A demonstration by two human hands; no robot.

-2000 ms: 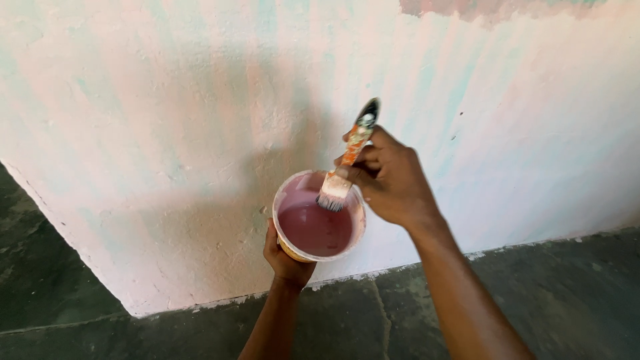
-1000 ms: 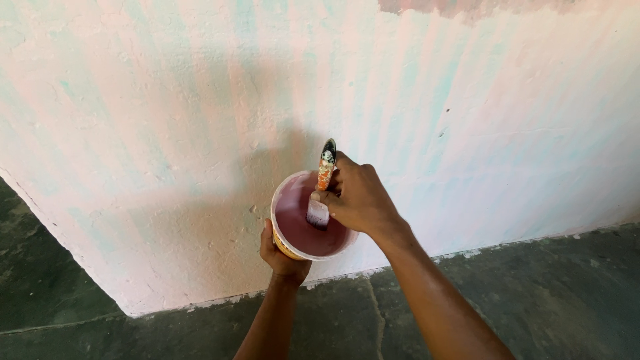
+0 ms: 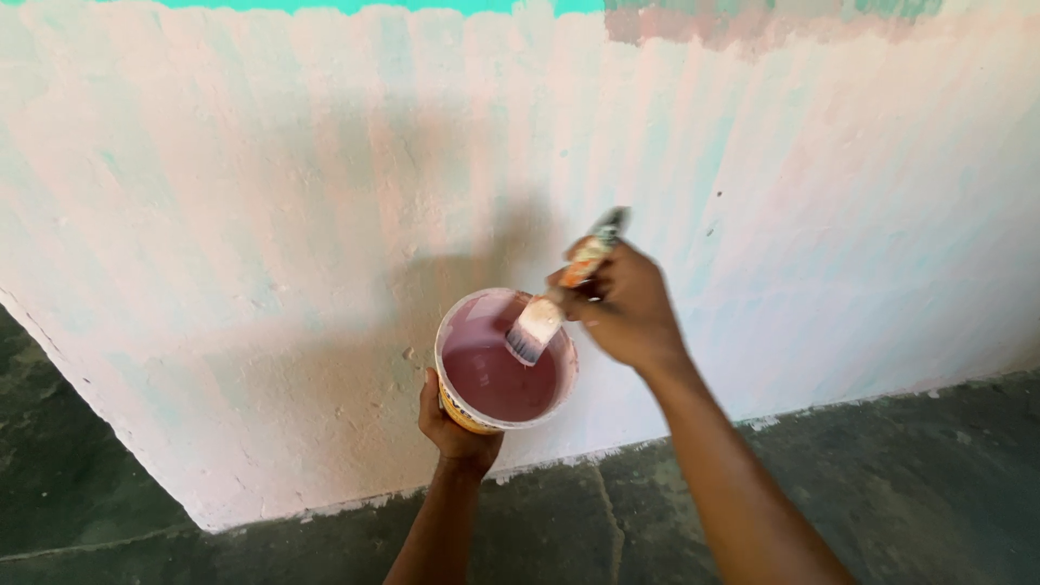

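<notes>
My left hand [image 3: 460,439] holds a round plastic bucket [image 3: 571,370] from below and at its left side. Pinkish-mauve paint [image 3: 500,386] lies inside it. My right hand [image 3: 630,305] grips a flat paintbrush [image 3: 536,327] by its paint-stained handle. The brush tilts, with its bristles pointing down over the paint inside the rim; whether the tips touch the surface cannot be told. Bristles and ferrule are coated in pale pink. Part of the handle is hidden by my fingers.
A wall [image 3: 325,203] with streaky pale pink and light blue paint stands in front, with a turquoise band [image 3: 406,6] and a darker pink patch [image 3: 691,28] at its top. Its left edge ends at a dark green floor [image 3: 561,520] with a crack running through it.
One second ago the brush was lower in the bucket, with my right hand nearer to it. Hand and brush have since moved up and to the right. The left hand keeps hold of the bucket.
</notes>
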